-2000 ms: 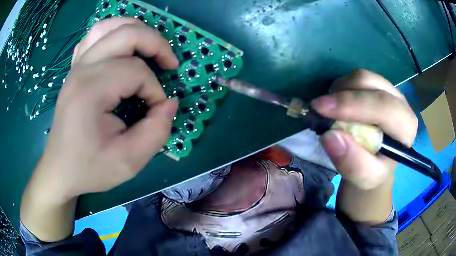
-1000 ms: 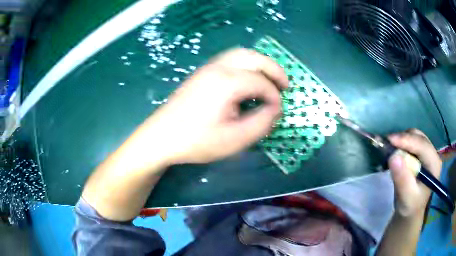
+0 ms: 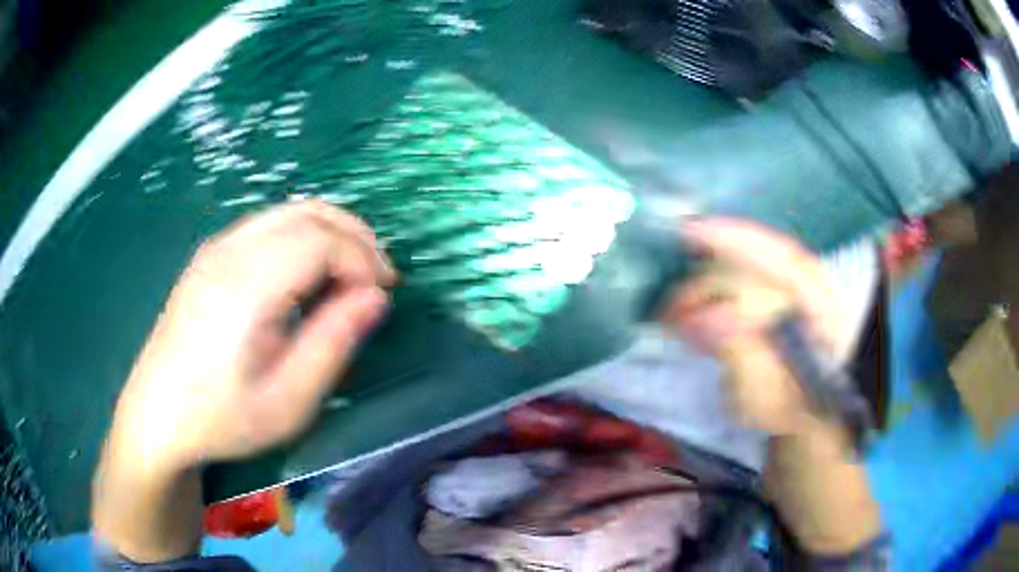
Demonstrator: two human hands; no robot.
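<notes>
The green PCB panel [image 3: 492, 212] lies on the dark green bench, blurred, with a bright glare on its right part. My left hand [image 3: 279, 324] is at the panel's lower left, off its surface, thumb and fingertips close together; whether something thin is between them cannot be seen. My right hand [image 3: 760, 313] is right of the panel, blurred, holding the soldering iron [image 3: 821, 374], whose dark handle slants down to the right. The iron's tip is too blurred to place. Lead wires with white ends [image 3: 240, 134] lie left of and behind the panel.
A fan with a round wire guard [image 3: 698, 45] stands at the back. Black cords [image 3: 849, 151] cross the bench at the right. A white strip [image 3: 123, 117] curves along the left. A brown cardboard box [image 3: 989, 374] is at the right, and something red [image 3: 244, 512] is below the bench edge.
My left hand has come off the panel toward the lower left. My right hand and the iron have turned and moved back from the panel's right corner. The view has shifted.
</notes>
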